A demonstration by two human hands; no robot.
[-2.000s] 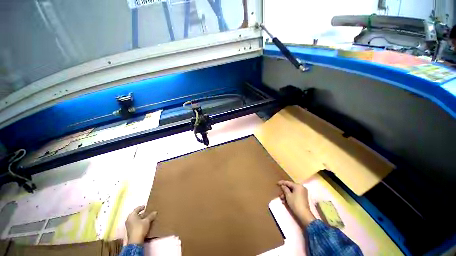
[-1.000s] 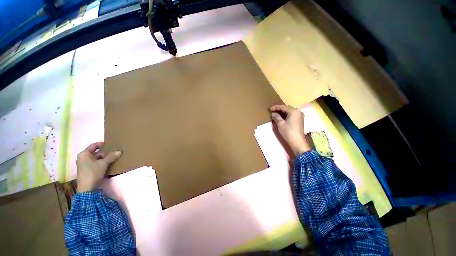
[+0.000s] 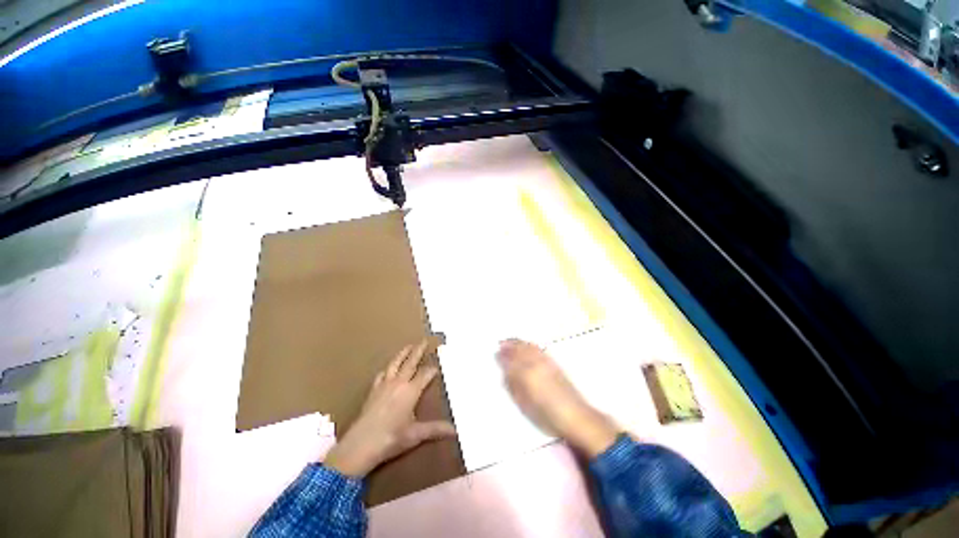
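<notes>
The brown panel (image 3: pixel 326 305) lies on the pale bed paper (image 3: pixel 494 263) and looks narrower, with a straight right edge along the bed's middle. It appears folded, but the layers are hard to see. My left hand (image 3: pixel 400 405) is spread on the panel near its right edge. My right hand (image 3: pixel 542 389) is palm down over the bare paper right of the panel, slightly blurred, with nothing visible in it. A yellow block (image 3: pixel 673 392) lies on the paper to the right of my right hand.
The laser head (image 3: pixel 389 158) on the dark cross beam (image 3: pixel 284 144) is just beyond the panel's top right corner. Stacked brown panels (image 3: pixel 79 483) lie at the lower left. The blue bed rail (image 3: pixel 736 373) runs down the right side.
The panel's right part no longer covers the paper. The tan board at the right is gone from view. My left hand has moved right onto the panel, and my right hand has left its right edge.
</notes>
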